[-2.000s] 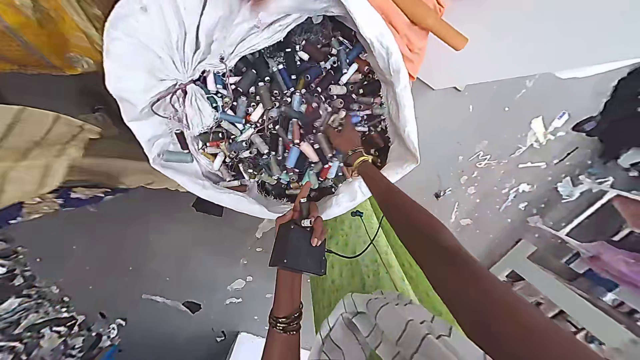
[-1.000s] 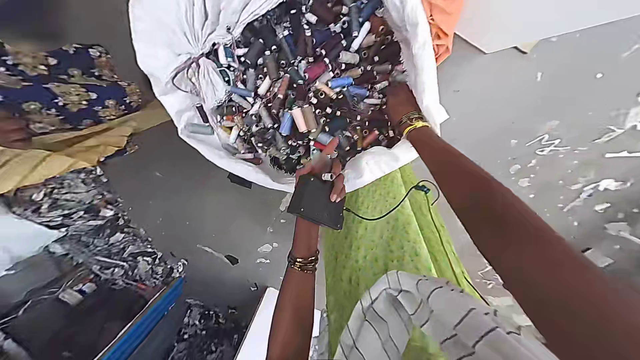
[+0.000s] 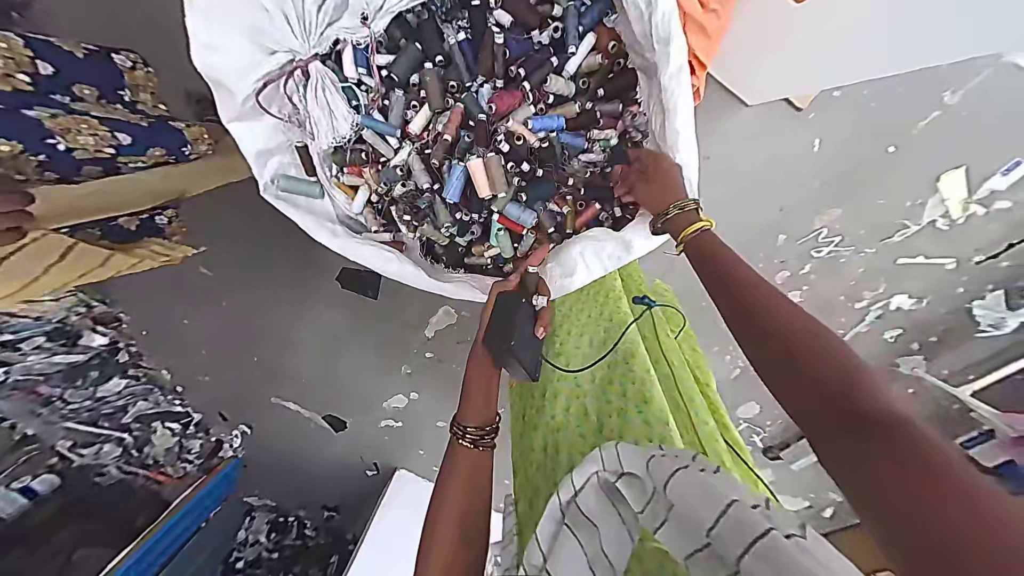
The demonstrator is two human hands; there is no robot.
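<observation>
A white woven sack (image 3: 232, 104) stands wide open, filled with thread spools (image 3: 480, 176) in many colours, several with loose thread. At its near rim is my left hand (image 3: 524, 292), holding a small dark thread spool (image 3: 530, 280) between its fingers. A black box (image 3: 514, 336) with a dark cable lies over that palm or wrist. My right hand (image 3: 652, 182) reaches inside the sack at the right, fingers bent around a dark spool (image 3: 620, 156) among the others.
Paper and cloth scraps litter the grey floor (image 3: 320, 352). Shredded scraps (image 3: 104, 384) are heaped at the left, by a blue-edged board (image 3: 184, 520). Another person's hand (image 3: 12, 210) shows at the left edge beside patterned cloth (image 3: 88, 112). Orange cloth (image 3: 706, 40) touches the sack's right side.
My right hand has shifted from among the middle-right spools to the sack's right inner side. My left hand stays at the near rim. The other person's patterned cloth has come into view at the left.
</observation>
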